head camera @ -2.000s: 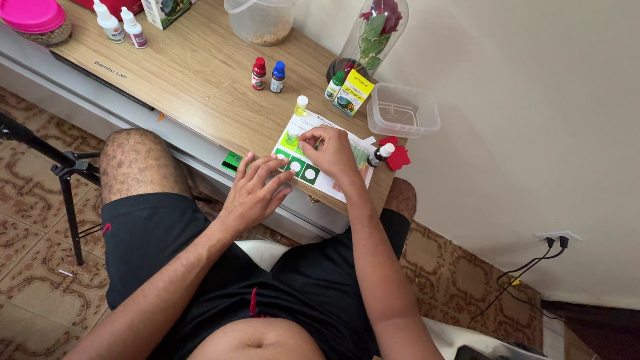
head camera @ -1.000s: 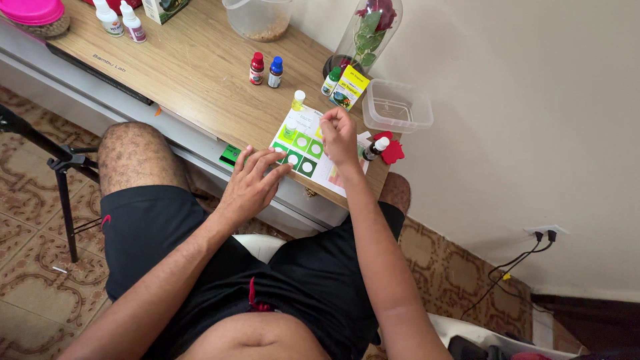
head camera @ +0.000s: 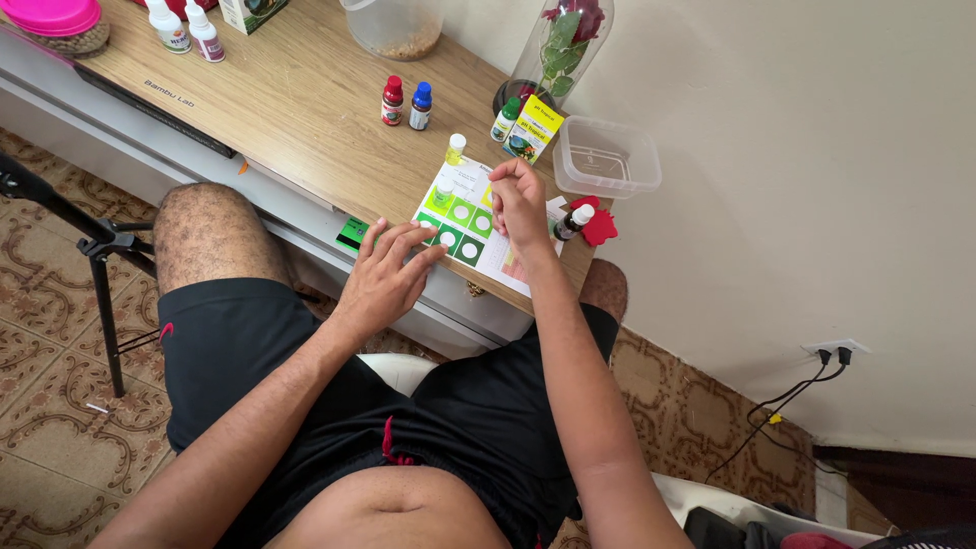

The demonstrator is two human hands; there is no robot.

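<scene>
A printed color chart card (head camera: 488, 254) with green squares and white circles lies at the table's front right corner. On its upper left green square stands a small glass vial (head camera: 442, 195). Another vial of yellow liquid with a white cap (head camera: 455, 149) stands at the card's top edge. My left hand (head camera: 395, 267) rests with spread fingers on the card's lower left edge, holding nothing. My right hand (head camera: 518, 200) is over the card's right half with curled fingers; whether something small is between them cannot be told. A dark bottle with a white cap (head camera: 573, 222) is right of it.
Red-capped (head camera: 392, 101) and blue-capped (head camera: 420, 106) bottles stand behind the card. A green-capped bottle (head camera: 505, 120), a yellow pH test box (head camera: 534, 130), a clear plastic tub (head camera: 606, 157) and a rose under a glass dome (head camera: 568, 49) are at the right. A black tripod (head camera: 103, 244) stands at the left.
My right hand has moved right and away from the vial on the green square, which now shows. My left hand has stayed at the card's edge.
</scene>
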